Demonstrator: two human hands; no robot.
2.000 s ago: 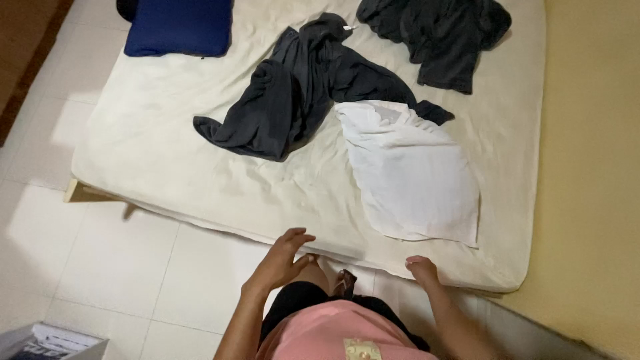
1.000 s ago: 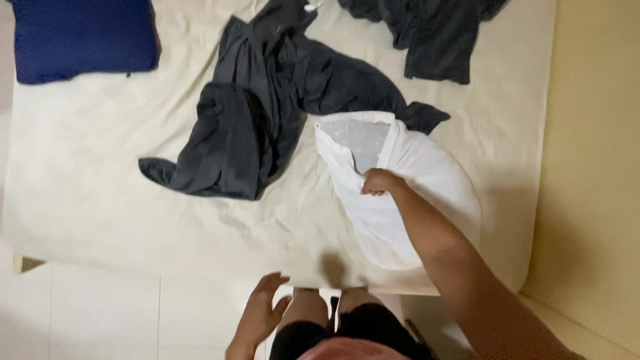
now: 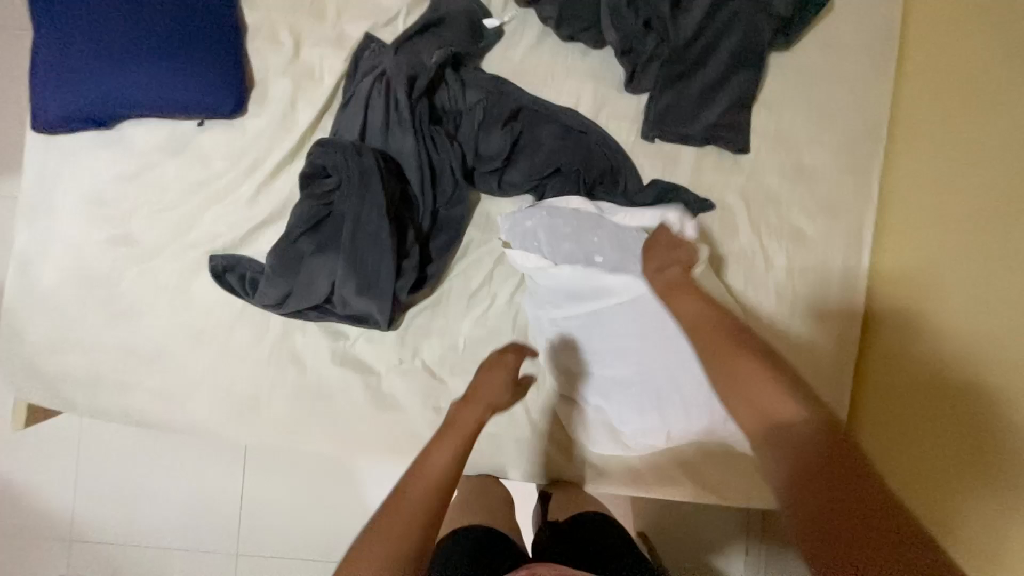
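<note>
A white pillowcase [image 3: 632, 368] lies near the bed's front edge, with a grey inner surface showing at its far end; whether a pillow is inside I cannot tell. My right hand [image 3: 672, 254] grips the cloth at that end's right corner, its fingers partly hidden and blurred. Just left of the white cloth, my left hand [image 3: 502, 378] hovers with fingers apart, holding nothing. Dark grey long trousers [image 3: 432, 152] lie crumpled beyond, one leg end meeting the far edge of the white cloth.
The bed has a cream sheet [image 3: 152, 320]. A navy blue cushion [image 3: 136, 64] is at the far left, and another dark garment [image 3: 704, 80] at the far right. A yellowish wall [image 3: 952, 240] borders the right side; pale floor tiles [image 3: 160, 488] show in front.
My right hand has gone from beside the bed to the white cloth and now holds its far right corner. My left hand has come forward over the bed. The view has moved closer.
</note>
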